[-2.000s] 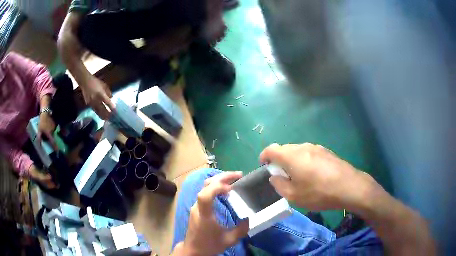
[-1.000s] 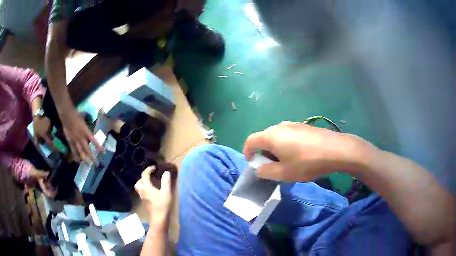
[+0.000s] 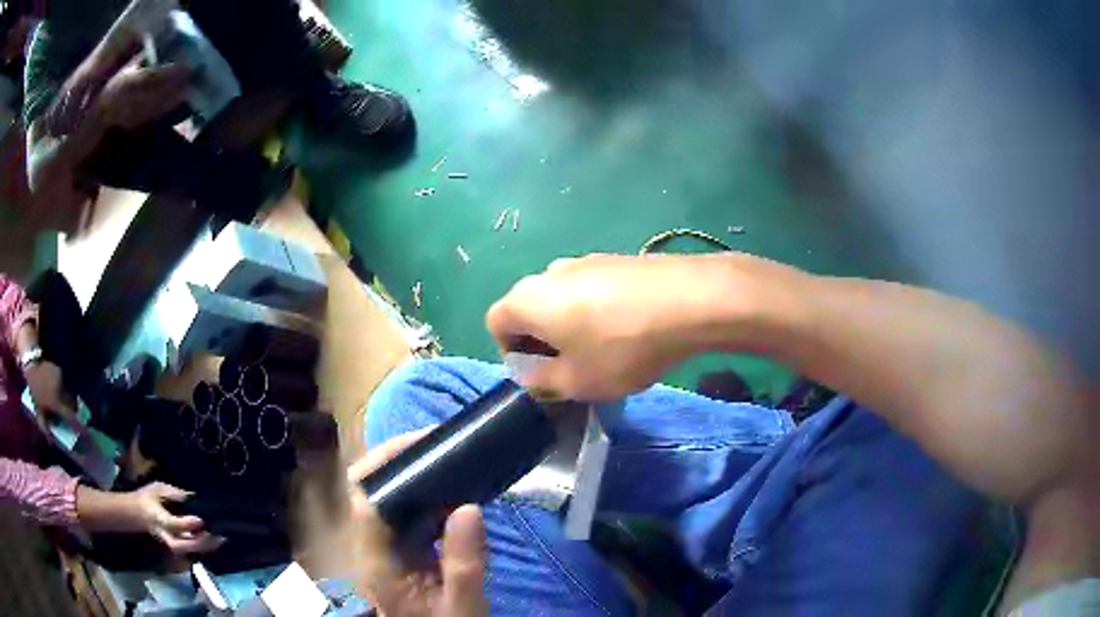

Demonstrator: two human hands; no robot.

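My left hand (image 3: pixel 416 548) holds a black tube (image 3: pixel 464 456) slantwise above my jeans-clad lap. The tube's upper right end is at the mouth of an open folding carton (image 3: pixel 546 477); I cannot tell whether it is inside. My right hand (image 3: pixel 609 323) grips the carton by its upper edge and covers part of it. A white flap hangs at the carton's right side. A tube cluster (image 3: pixel 232 419) stands upright to the left, its rims showing as rings.
Closed cartons (image 3: pixel 256 272) lie beyond the tubes. Open cartons (image 3: pixel 293 593) are at the lower left edge. Brown cardboard (image 3: pixel 350 319) borders the green floor (image 3: pixel 579 157), which has pale scraps. Another person's hand (image 3: pixel 157 516) is at left; another person holds a carton (image 3: pixel 193 63) at upper left.
My left hand has brought a black tube from the cluster to the carton on my lap. My right hand still holds the carton. The person at upper left has lifted a carton away.
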